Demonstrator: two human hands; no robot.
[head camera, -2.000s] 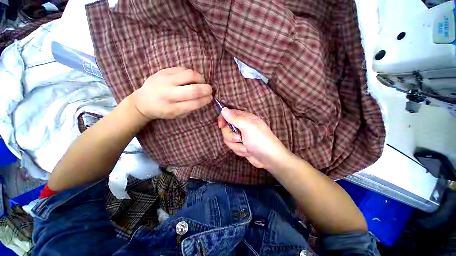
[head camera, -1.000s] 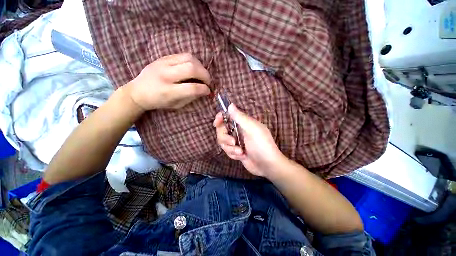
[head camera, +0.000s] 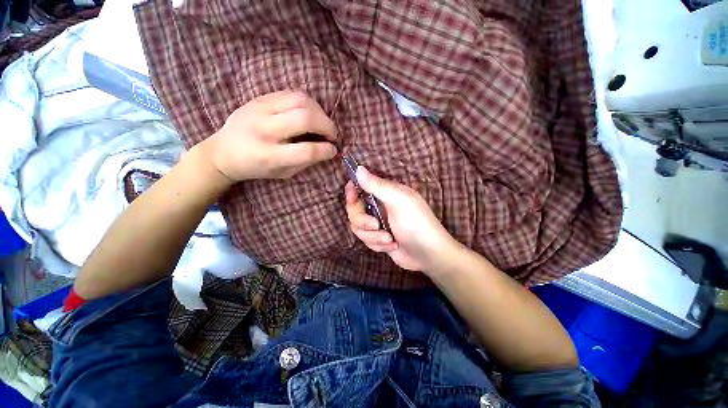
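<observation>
A red-brown checked garment (head camera: 279, 215) lies spread over the table and down to the lap, with white padding (head camera: 604, 119) along its right edge. My right hand (head camera: 395, 219) holds dark-handled thread snips (head camera: 371, 203), their metal tip pointing up and left at the cloth. My left hand (head camera: 275, 137) is just left of the tip, thumb and fingertips brought together low over the cloth. Whether they pinch cloth or a thread is too small to tell. A small white patch (head camera: 405, 105) shows between the garment's folds.
A white sewing machine (head camera: 670, 88) stands at the right, its needle area beside the garment. White padded pieces (head camera: 80, 159) are heaped at the left. Tan and black plaid cloth (head camera: 231, 307) hangs at the lower left. Blue bins (head camera: 611, 335) are below the table edge. A dark device (head camera: 693, 259) is at the right.
The snips' tip moved away from the left fingertips, showing its blades, then came back close to them. The garment shifted slightly to the right. The left hand stayed near the same spot.
</observation>
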